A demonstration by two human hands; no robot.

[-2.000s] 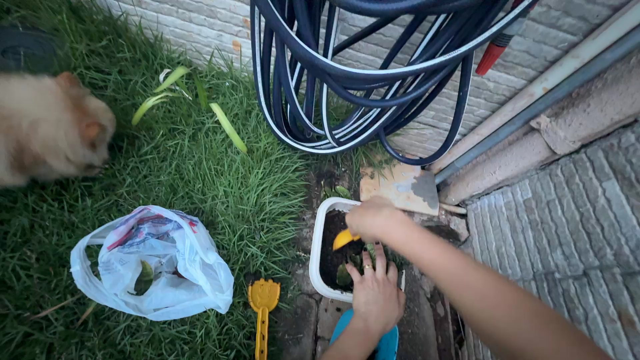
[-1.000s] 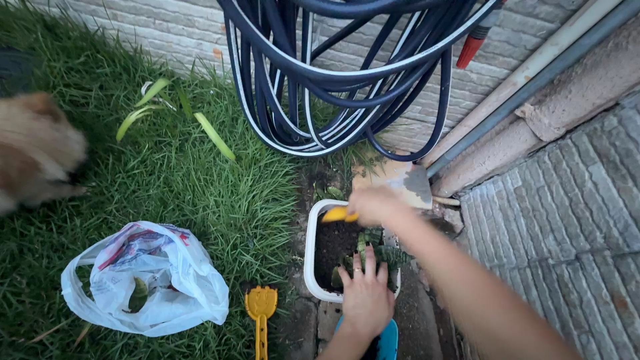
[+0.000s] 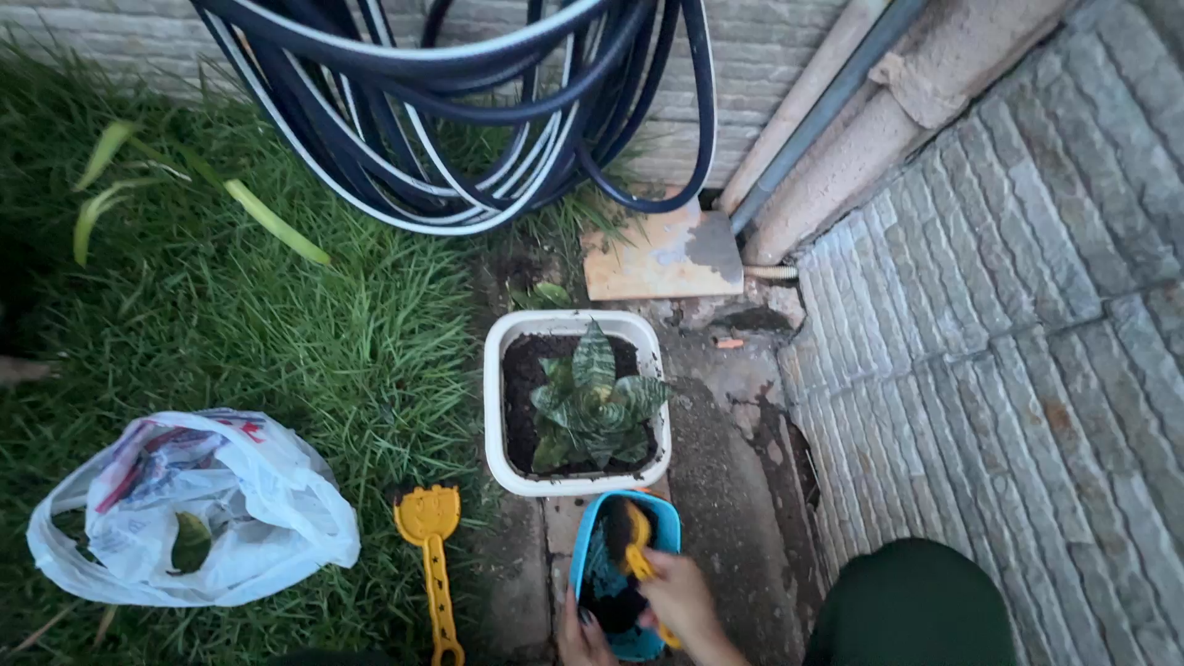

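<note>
A potted snake plant (image 3: pixel 599 402) with banded leaves stands in dark soil inside a white square planter (image 3: pixel 495 435). Just below it is a blue plastic container (image 3: pixel 673 527) with dark soil inside. My right hand (image 3: pixel 683 601) grips a yellow toy shovel (image 3: pixel 638 536) whose blade, with soil on it, is over the container. At the container's lower left side is my left hand (image 3: pixel 583 634), its fingers against the wall; most of the hand is out of view. A yellow toy rake (image 3: pixel 433 555) lies on the grass to the left.
A white plastic bag (image 3: pixel 305 518) sits on the grass. Above hangs a coiled dark blue hose (image 3: pixel 481 102). A tile piece (image 3: pixel 647 264) lies behind the planter. Pipes (image 3: pixel 814 120) and a ribbed stone wall (image 3: pixel 925 388) border the right. A dark green knee (image 3: pixel 911 601) is at lower right.
Both hands have left the white planter and moved down to the blue container, the shovel still in the right one. The plant now shows uncovered. The dog at left is almost out of view.
</note>
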